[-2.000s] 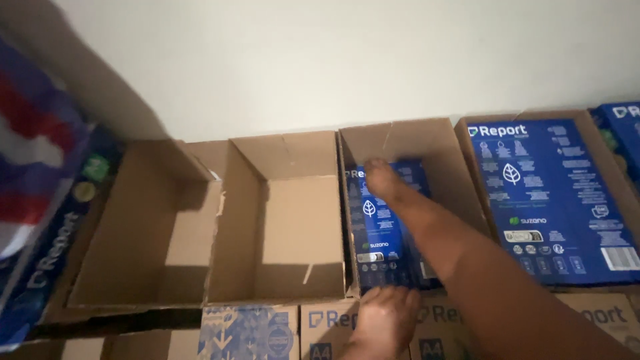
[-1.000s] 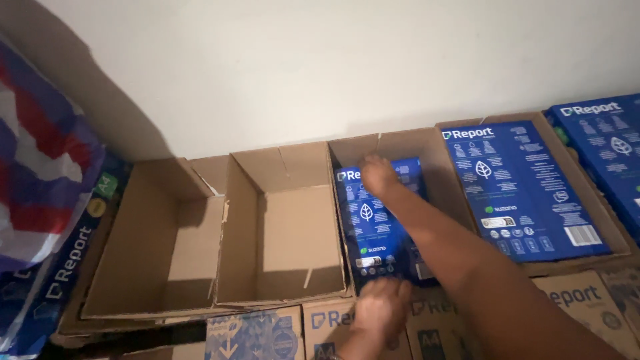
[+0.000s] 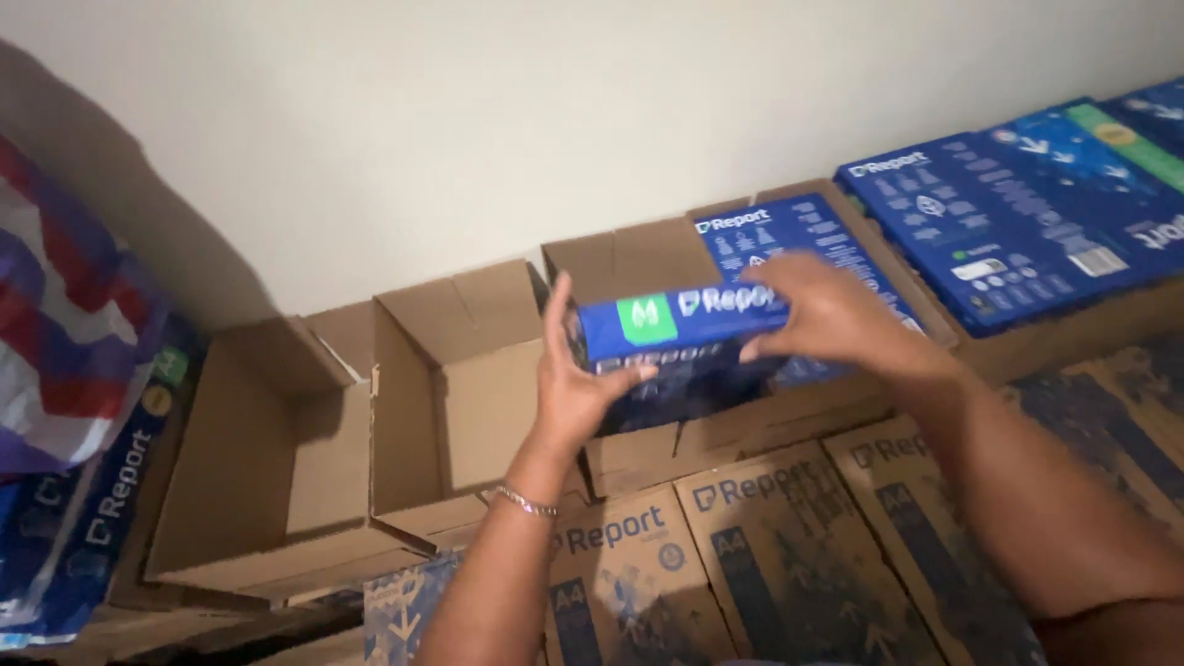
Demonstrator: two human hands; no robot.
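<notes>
Between my two hands I hold a blue Report paper ream (image 3: 684, 361), its long edge with a green A4 patch facing up, just above an open cardboard box (image 3: 634, 250). My left hand (image 3: 578, 370) grips its left end, the thumb on the near face. My right hand (image 3: 814, 310) clasps the right part, fingers over the top edge. How deep the box below is filled is hidden by the ream. Right beside it, another box holds a blue ream lying flat (image 3: 786, 222), partly behind my right hand.
Two open boxes (image 3: 462, 314) (image 3: 259, 444) stand to the left. Further right lie more blue reams (image 3: 999, 213). Closed printed cartons (image 3: 768, 555) line the near side. A purple, red and white plastic package (image 3: 74, 324) rests over blue reams at far left. A pale wall rises behind.
Both hands have lifted the ream, which lay flat in the box before, and tipped it onto its side. My left hand has moved to its left end. The view has shifted.
</notes>
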